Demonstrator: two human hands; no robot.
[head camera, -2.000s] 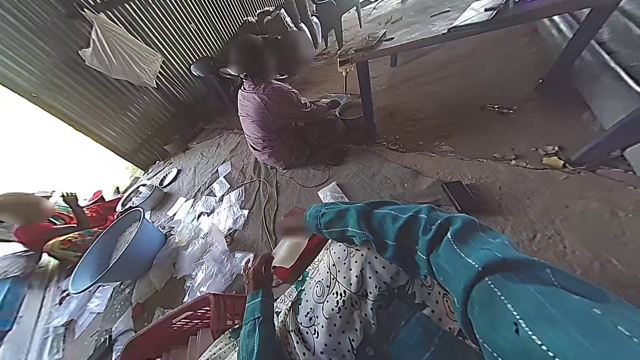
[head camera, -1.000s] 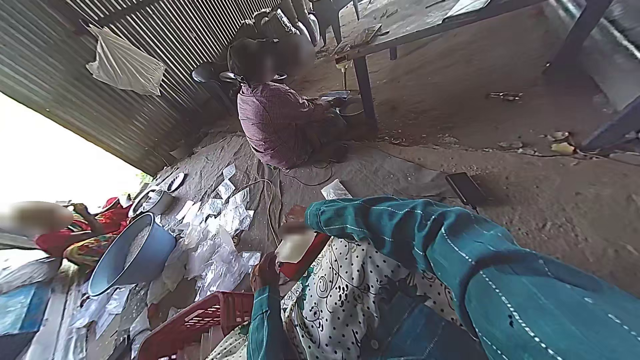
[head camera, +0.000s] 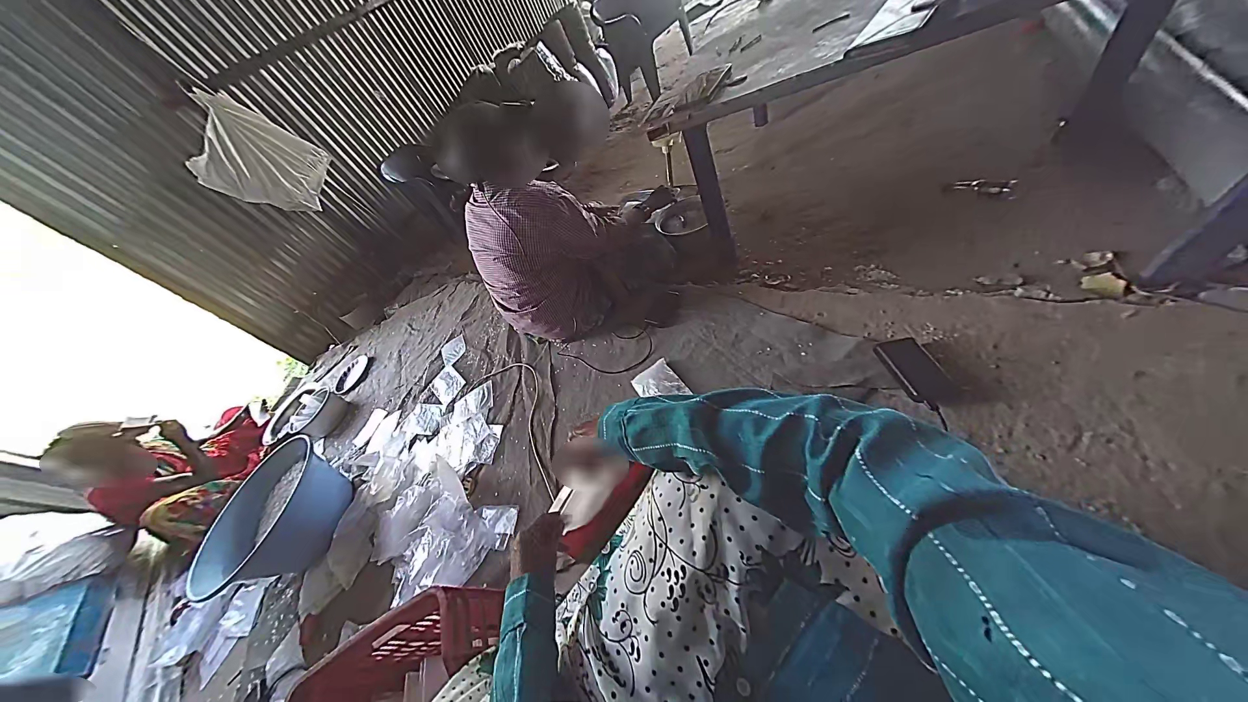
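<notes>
My left hand (head camera: 538, 542) is closed at the edge of a small white packet (head camera: 591, 495) above my lap. Blurred, my right hand (head camera: 583, 456) is at the packet's far side; its fingers cannot be made out. Beneath the packet a red object (head camera: 616, 512) lies against the white patterned cloth (head camera: 673, 556) on my lap. Left of my left forearm stands a red plastic crate (head camera: 444, 624) with pale packets in it. One clear plastic packet (head camera: 660, 378) lies on the ground sheet just beyond my right sleeve.
Clear plastic bags (head camera: 444, 526) are heaped beside a blue tub (head camera: 317, 512) of pale material. One person (head camera: 536, 253) sits ahead near a table leg (head camera: 709, 185); another person (head camera: 185, 468) sits at the left. A black box (head camera: 915, 370) with a cable lies at the right.
</notes>
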